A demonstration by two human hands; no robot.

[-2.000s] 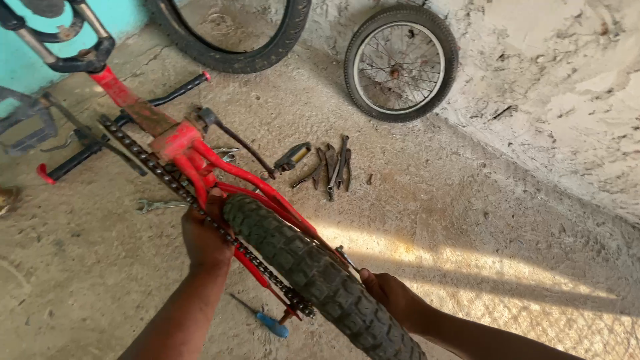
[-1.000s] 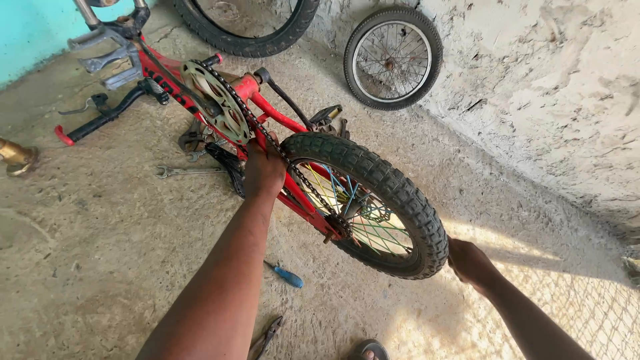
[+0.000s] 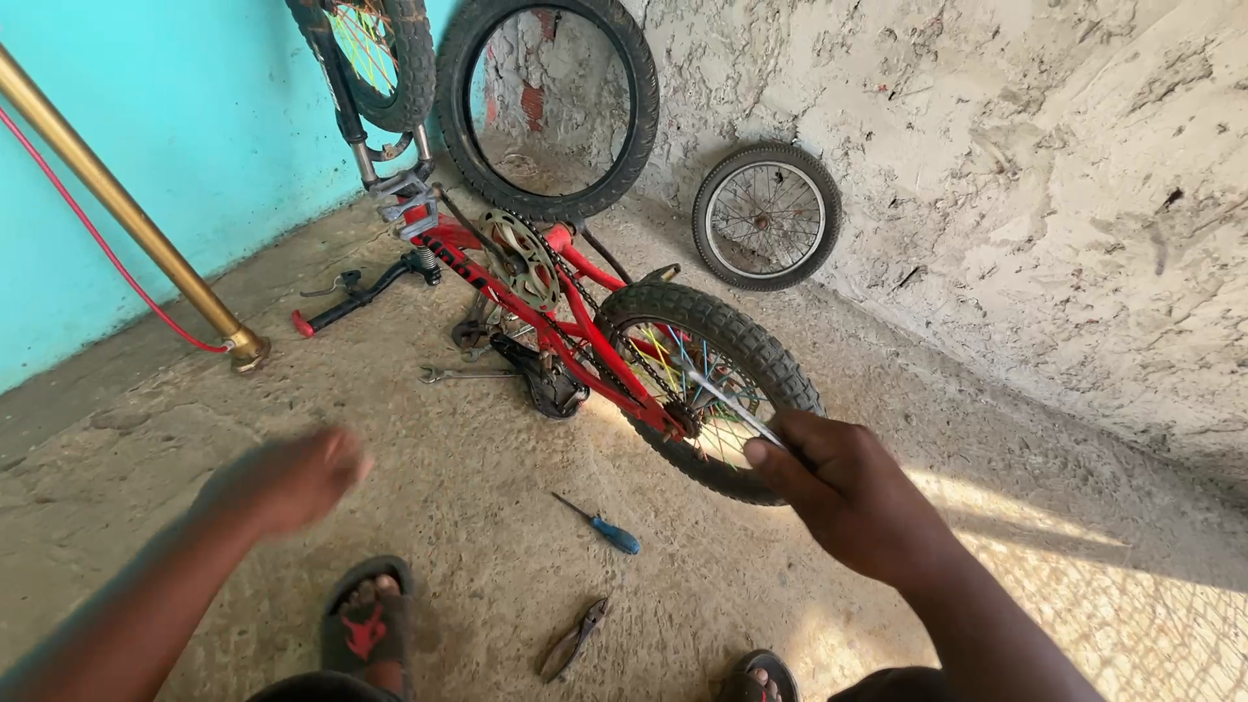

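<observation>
My right hand (image 3: 843, 487) is closed around a metal wrench (image 3: 731, 405), whose far end overlaps the spokes of the rear wheel in view. My left hand (image 3: 302, 478), blurred, is off the bicycle above the floor; whether its fingers are closed cannot be made out. The red bicycle frame (image 3: 492, 285) stands upside down, its saddle (image 3: 551, 385) on the concrete. Its chainring (image 3: 522, 258) and chain face me. The knobby rear tire (image 3: 726, 327) surrounds coloured spokes. A blue-handled screwdriver (image 3: 614, 534) and pliers (image 3: 575, 639) lie on the floor.
A bare tire (image 3: 643, 107) and a small spoked wheel (image 3: 831, 219) lean by the rough wall. A brass-coloured pump (image 3: 185, 278) with a red hose stands at left. A combination wrench (image 3: 468, 373) lies near the saddle. My sandalled feet (image 3: 366, 624) are at the bottom.
My left hand has left the frame near the chain and moved left. My right hand has come off the rear tire and now shows a wrench. The view has shifted.
</observation>
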